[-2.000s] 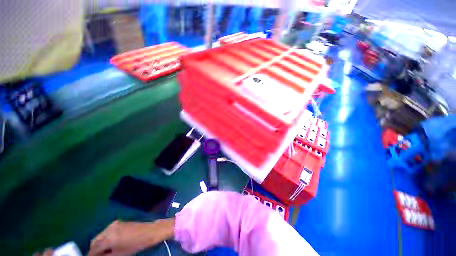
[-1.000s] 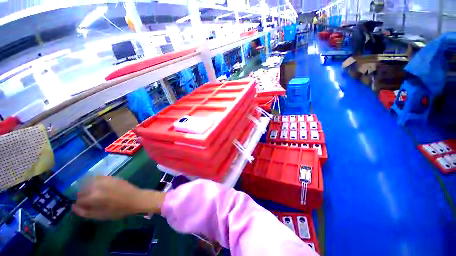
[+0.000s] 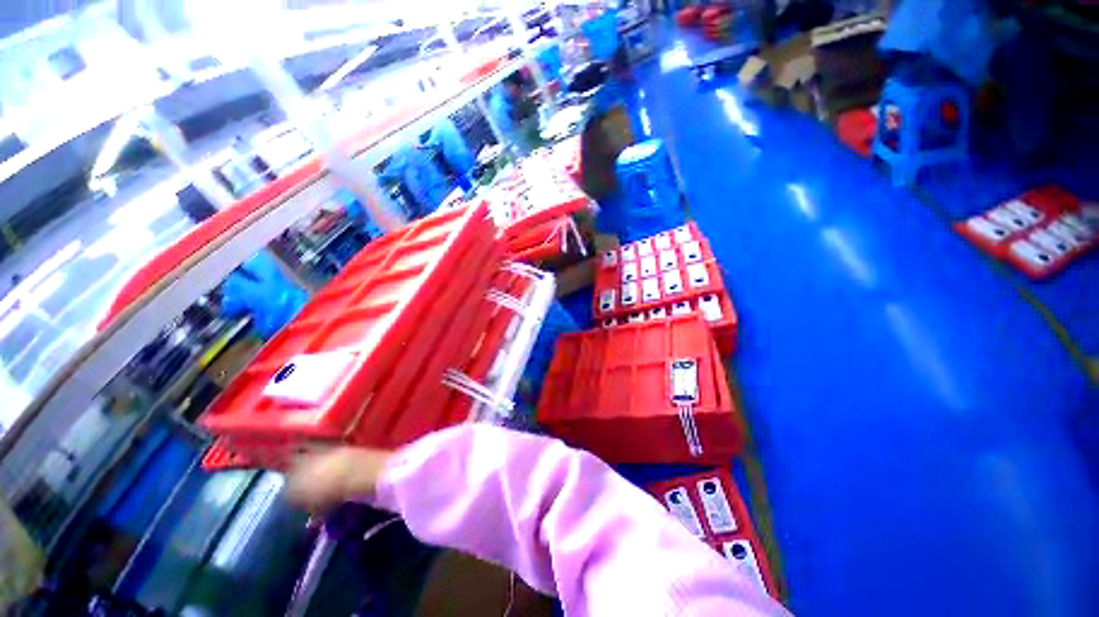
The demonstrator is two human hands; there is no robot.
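Observation:
My right hand point(image 3: 331, 474), in a pink sleeve, is blurred at the near lower edge of a tall stack of red blister trays point(image 3: 404, 325). Its fingers are not clear, and I cannot tell whether they touch or grip the stack. A white power bank point(image 3: 311, 376) with a dark round window lies in the near corner of the top tray. White built-in cables point(image 3: 480, 388) hang from the right side of the stack. My left hand is out of the picture.
A red tray stack point(image 3: 639, 392) stands on the blue floor to the right, with a power bank point(image 3: 685, 380) on top. Filled red trays point(image 3: 654, 271) lie behind it and in front. A blue stool point(image 3: 648, 181) is beyond. Another filled tray point(image 3: 1036, 229) lies far right.
The view has swung right, toward the tray stacks and floor. The phones on the green bench have left view. My right hand has moved from the bench to the stack's near edge.

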